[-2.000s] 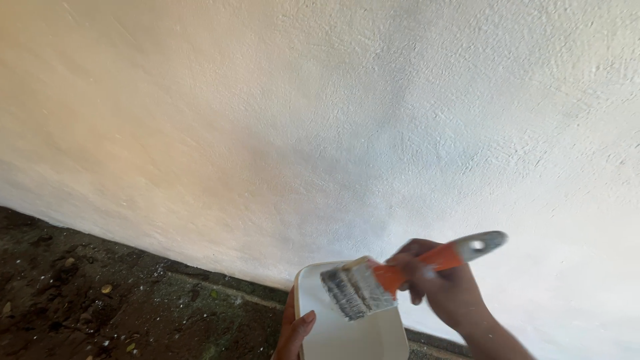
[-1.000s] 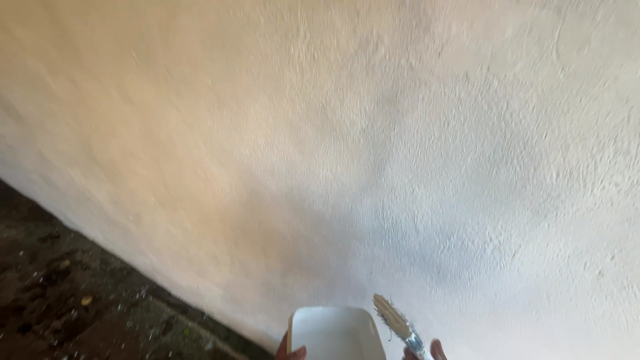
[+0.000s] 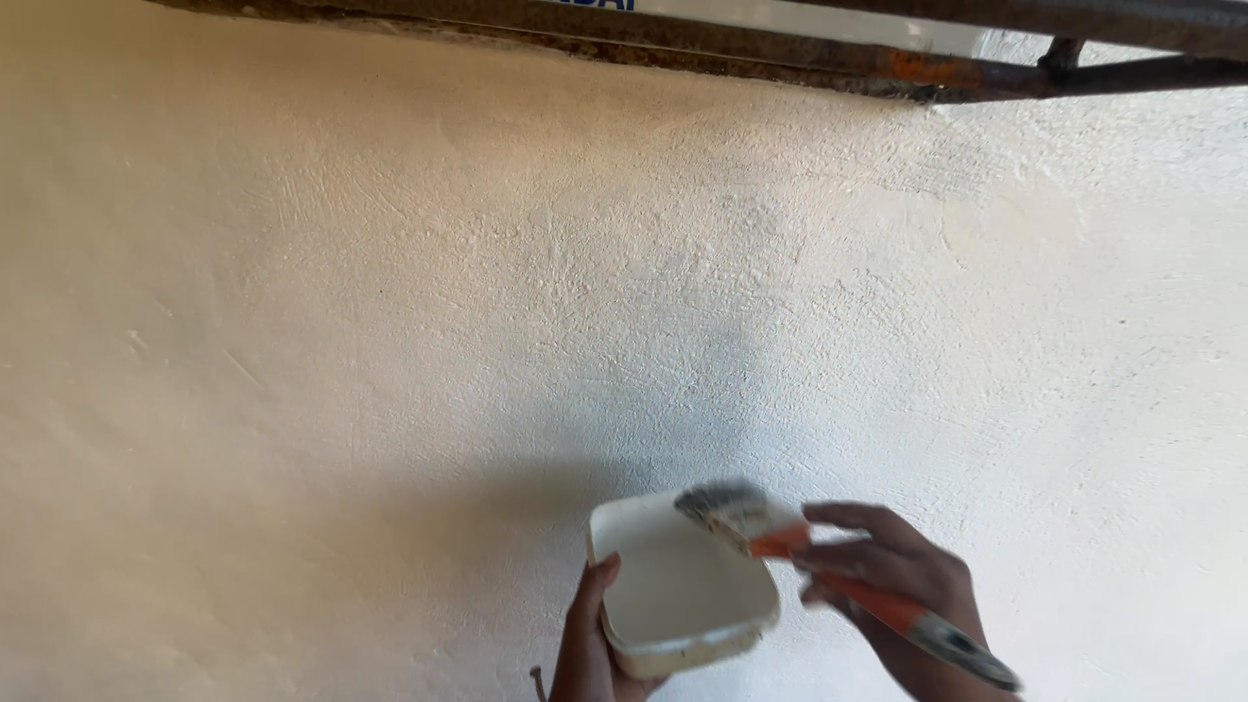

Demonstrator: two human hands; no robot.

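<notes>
My left hand (image 3: 597, 624) grips a square white plastic container (image 3: 682, 585) by its left side and underside, thumb on the rim. Pale material, apparently white paint, lies inside. My right hand (image 3: 892, 575) is shut on a flat paintbrush (image 3: 780, 541) with an orange and grey handle. The dark, paint-coated bristles are over the container's far right rim, blurred; whether they touch it I cannot tell. Behind both hands stands a rough plastered wall (image 3: 546, 322), whitish at the right and more tan at the left.
Rusty metal bars (image 3: 780, 60) cross the top of the view in front of the wall, with a white panel bearing blue writing (image 3: 780, 18) among them. A small nail-like metal piece (image 3: 537, 682) shows at the bottom edge, left of my left hand.
The view has swung upward: the dark ground seen earlier is out of view and the metal bars have come in. The brush, beside the container one second ago, is now over its rim.
</notes>
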